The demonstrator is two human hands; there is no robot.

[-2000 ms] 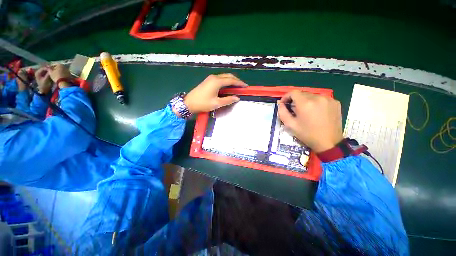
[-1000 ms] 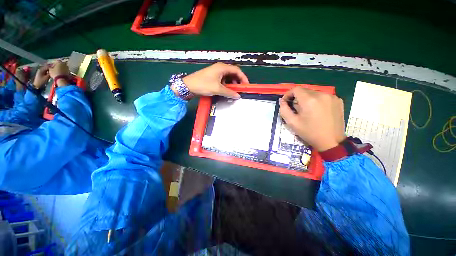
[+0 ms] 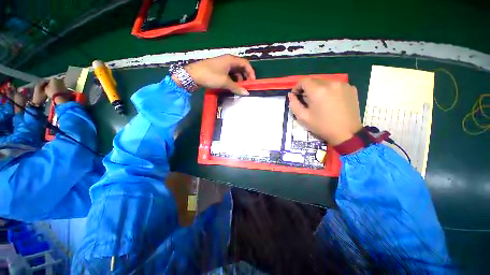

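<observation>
An open-backed tablet unit lies in a red frame (image 3: 206, 134) on the bench. Its shiny silver-white battery pack (image 3: 250, 126) fills the left and middle part, and the mainboard (image 3: 301, 140) lies to the right of it. My left hand (image 3: 223, 72) rests at the frame's upper left edge, thumb on the unit's top border, fingers curled. My right hand (image 3: 328, 110) is over the unit's upper right part, thumb and forefinger pinched together near the battery's top right corner. Whatever is between those fingertips is too small or hidden to tell.
A printed pale yellow sheet (image 3: 400, 107) and yellow wire loops (image 3: 478, 114) lie at the right. A yellow electric screwdriver (image 3: 107, 86) lies at the left, near a neighbour's hands (image 3: 51, 90). A chipped white rail (image 3: 344, 47) runs behind, with another framed tablet (image 3: 171, 15) beyond it.
The view has shifted, so most things sit a little higher and further left. My left hand has moved from lying flatter to a raised, curled pose. My right hand keeps its pinch at about the same spot.
</observation>
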